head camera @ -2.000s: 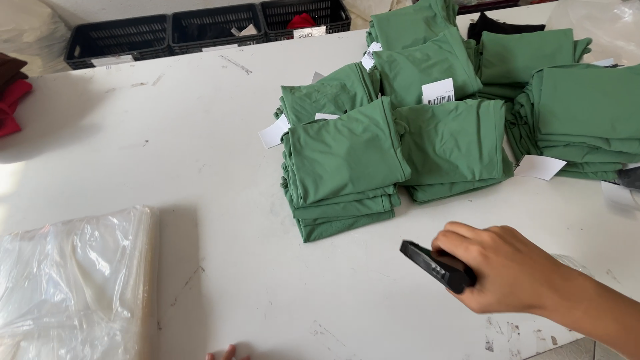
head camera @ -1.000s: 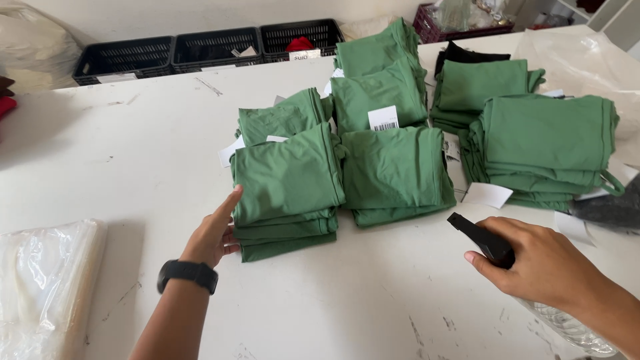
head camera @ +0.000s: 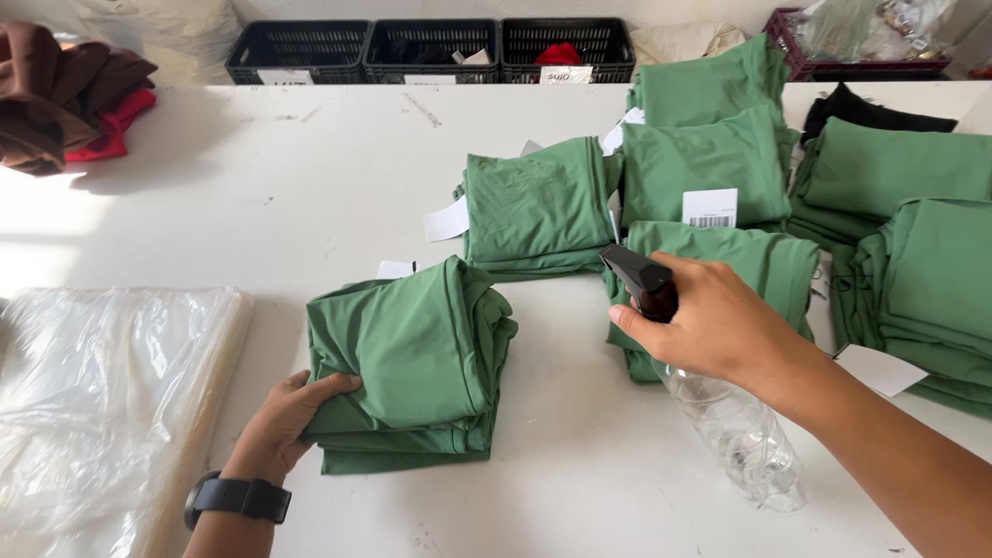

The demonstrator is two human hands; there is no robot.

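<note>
My left hand, with a dark watch on the wrist, grips the left edge of a stack of folded green garments, thumb on top and fingers at the side and beneath. My right hand is closed around the neck of a clear plastic spray bottle with a black trigger head. The bottle tilts over the table in front of another green stack. Further green stacks lie behind, among them one with a white barcode tag on it.
Clear plastic bags lie in a pile at the left on the white table. Brown and red cloth sits at the back left. Black crates stand beyond the far edge, with a dark red crate at the right.
My left hand has come in and taken hold of the front left green stack, which now lies apart from the others, nearer and to the left. The spray bottle remains in my right hand.
</note>
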